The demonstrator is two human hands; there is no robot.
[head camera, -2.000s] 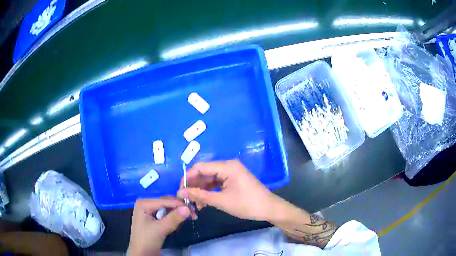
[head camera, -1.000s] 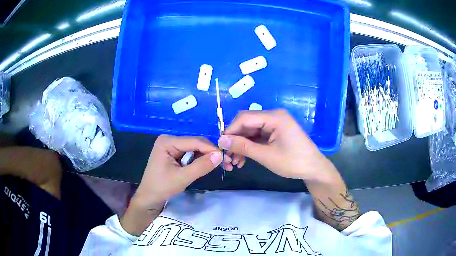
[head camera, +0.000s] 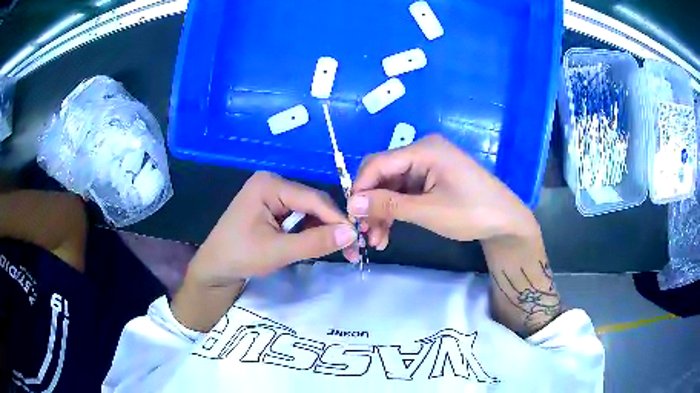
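A slim white wired stick [head camera: 332,138] points up and slightly left over the blue tray's near wall. My right hand [head camera: 441,192] pinches its lower end between thumb and fingers. My left hand [head camera: 272,226] pinches the fine dark leads [head camera: 363,253] just below, its fingertips touching the right hand's. The lead tips hang below the fingertips. A small white piece [head camera: 292,222], probably a housing, sits in the curl of my left hand, partly hidden. Several white housings with small dark holes [head camera: 324,77] lie in the blue tray [head camera: 230,157], one partly behind my right hand.
A bulging clear bag [head camera: 111,153] lies at left. A clear box of white sticks [head camera: 602,138] and a second clear box [head camera: 671,146] stand at right, with crumpled clear plastic [head camera: 683,246] beside them. Another person's arm and dark shirt [head camera: 73,322] are at lower left.
The view has tilted down and shifted, so the tray sits higher in the picture. The hands remain together at the lead end; the stick now leans slightly more left.
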